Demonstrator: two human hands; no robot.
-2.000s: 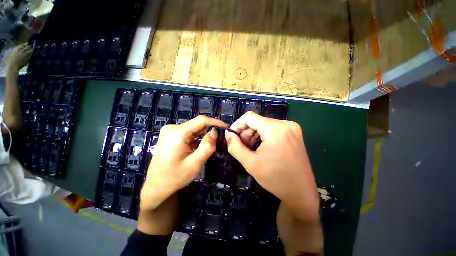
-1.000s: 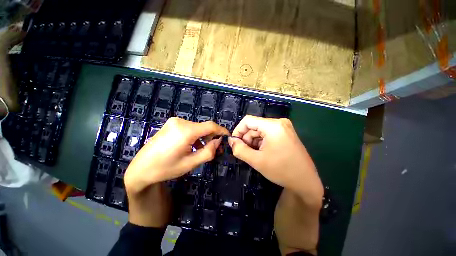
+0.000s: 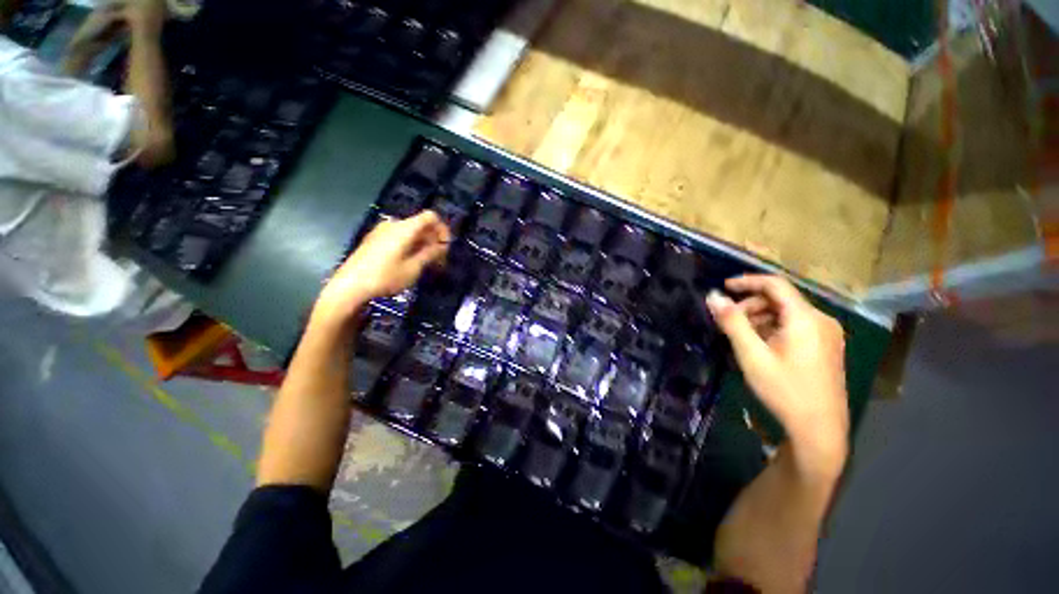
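Note:
A glossy black compartment tray (image 3: 519,383) lies tilted on the green bench top, with rows of black housings (image 3: 497,316) in its pockets. My left hand (image 3: 389,261) is over the tray's left part, fingers curled down at a pocket in the upper left. The fingertips are blurred against the dark tray, so I cannot tell whether they hold a part. My right hand (image 3: 780,348) is at the tray's right edge, thumb and forefinger close together. Whether something small is between them cannot be told.
A neighbouring filled black tray (image 3: 227,174) lies at the left, with a person's arm (image 3: 148,81) and white sleeve beside it. More dark trays (image 3: 389,41) are at the top. A plywood board (image 3: 697,128) lies beyond my tray. An orange-and-red object (image 3: 192,352) is below the bench at left.
My hands have parted from their pinch over the tray's middle: left hand to the upper left, right hand to the right edge. The view has turned, so the tray appears more slanted.

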